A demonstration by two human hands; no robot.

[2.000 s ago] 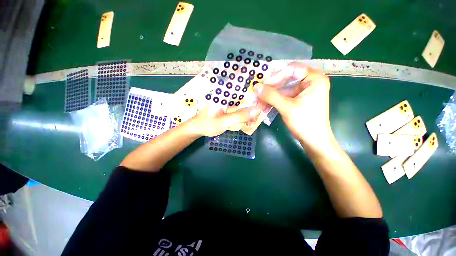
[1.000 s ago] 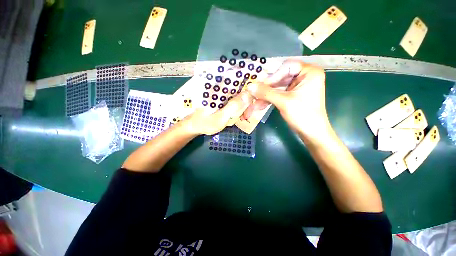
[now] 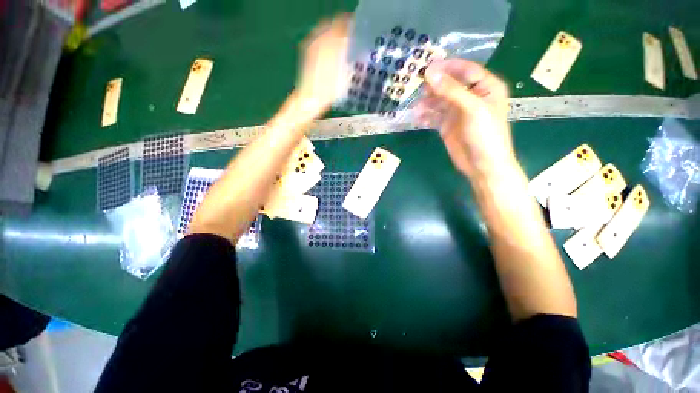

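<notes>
My right hand [image 3: 460, 96] is closed on a clear carrier sheet [image 3: 390, 55] with rows of dark rings, held up over the far part of the green surface. Seen through the sheet is a cream panel [image 3: 403, 80]; whether it is held or lies beneath, I cannot tell. My left hand [image 3: 326, 65] is blurred, at the left edge of the sheet; its fingers are partly hidden and its grip is unclear. A cream panel [image 3: 372, 183] with three dark camera circles lies tilted on a dark ring sheet [image 3: 330, 230].
Overlapping panels [image 3: 295, 207] lie beside my left forearm, a panel pile [image 3: 564, 175] at the right. Single panels [image 3: 195, 86] lie beyond the pale metal strip [image 3: 591, 107]. A white-backed dot sheet [image 3: 194, 192], dark ring sheets [image 3: 163, 163] and crumpled film [image 3: 146, 236] lie left; more film [image 3: 671, 165] right.
My left hand has moved up and away from my right hand. The ring sheet has moved further away and right. A cream panel now lies on the dark ring sheet. The far panels have shifted.
</notes>
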